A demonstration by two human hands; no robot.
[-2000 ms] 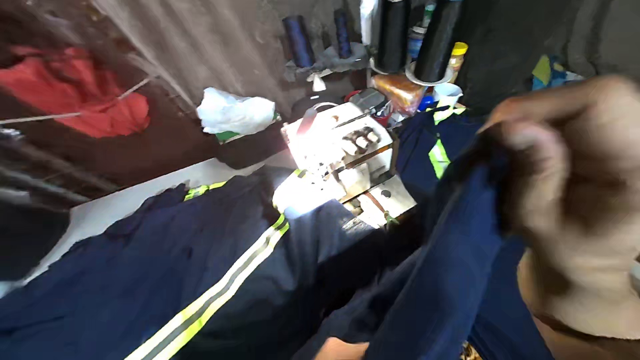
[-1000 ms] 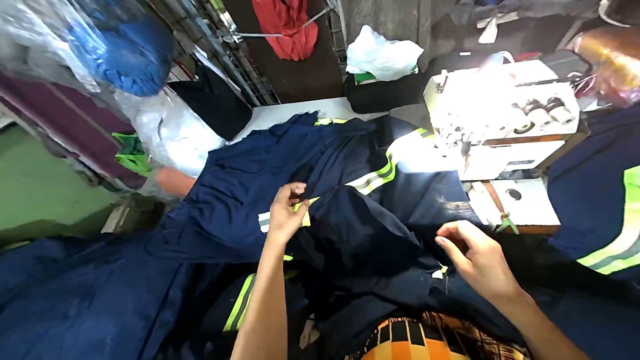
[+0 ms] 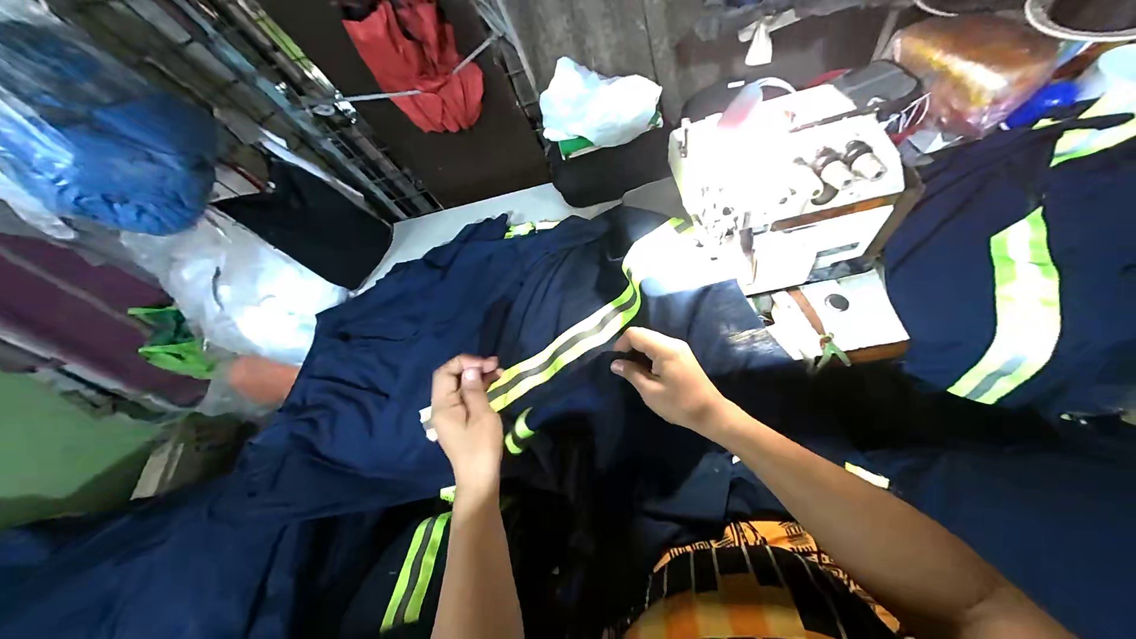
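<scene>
A navy garment [image 3: 399, 311] with a yellow-and-silver reflective strip [image 3: 577, 344] lies across the table, and its far part runs up to the needle area of a white sewing machine [image 3: 799, 177]. My left hand [image 3: 466, 408] is at the near end of the strip, fingertips together on the fabric; whether it pinches the cloth is unclear. To the right of the strip, my right hand [image 3: 661, 377] has its thumb and forefinger curled close together against the dark cloth. What lies between those fingertips cannot be made out.
More navy cloth with reflective tape [image 3: 1021, 302] lies right of the machine. Plastic-wrapped bundles [image 3: 106, 133] stand at the far left beside a metal rack. A white plastic bag [image 3: 599, 102] sits behind the table, near a hanging red cloth [image 3: 422, 62].
My right hand, apart from the strip a second ago, is now closer to it and to my left hand. The strip lies straighter and more exposed. The view shifted greatly from the earliest frame.
</scene>
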